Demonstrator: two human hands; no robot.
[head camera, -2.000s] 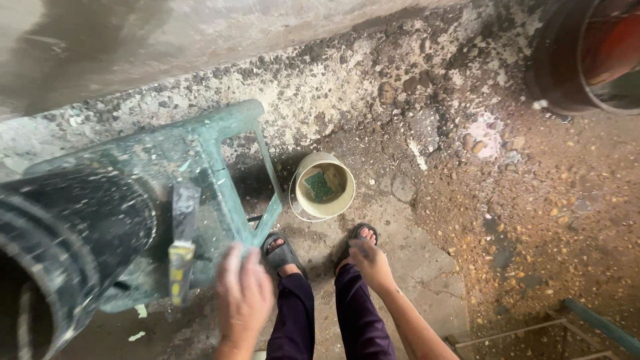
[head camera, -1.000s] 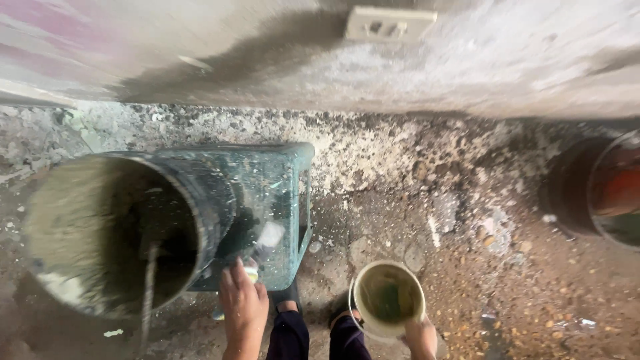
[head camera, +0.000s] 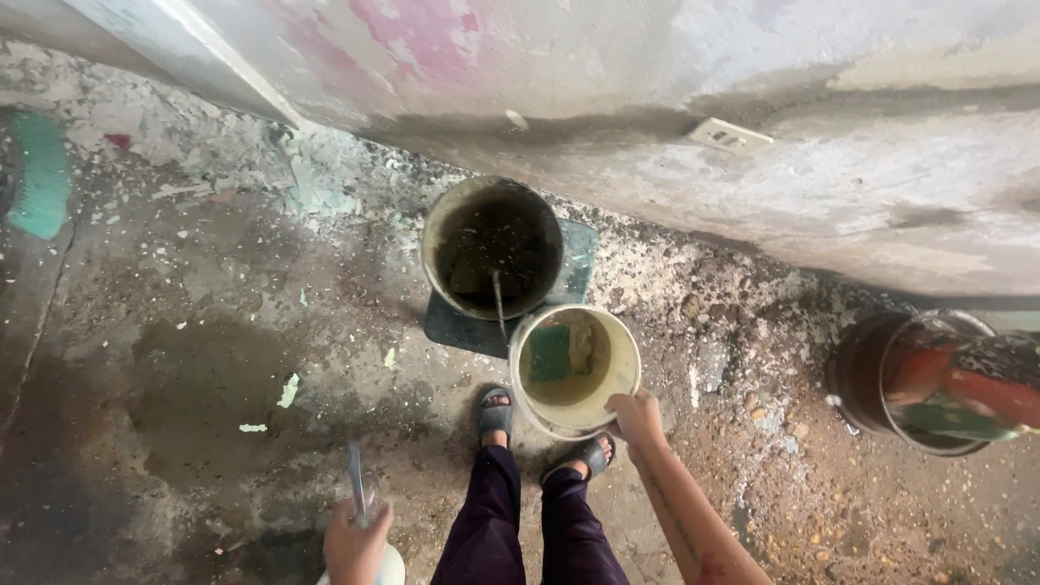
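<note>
My right hand (head camera: 638, 418) grips the rim of a cream plastic bucket (head camera: 630, 349), tilted a little above my feet, with a green piece lying in murky liquid inside. My left hand (head camera: 357, 532), at the lower left, is closed round a tool with a thin metal blade (head camera: 355, 471), apparently a putty knife; its handle is hidden. Something pale and round (head camera: 392, 565) shows beside that hand, partly covered. Beyond the cream bucket a large dark bucket (head camera: 431, 272) with a stick or wire (head camera: 499, 296) in it stands on a green plastic stool (head camera: 581, 244).
A wall with patchy paint and a socket plate (head camera: 730, 136) runs across the top. At the right stands a dark bucket (head camera: 845, 366) holding a red and green object. Paint flakes (head camera: 288, 390) litter the rough floor, and a green curved piece (head camera: 39, 175) lies far left.
Two seconds ago the cream bucket stood on the floor; my right hand now holds it. My left hand has taken the bladed tool from the stool. The view has shifted left.
</note>
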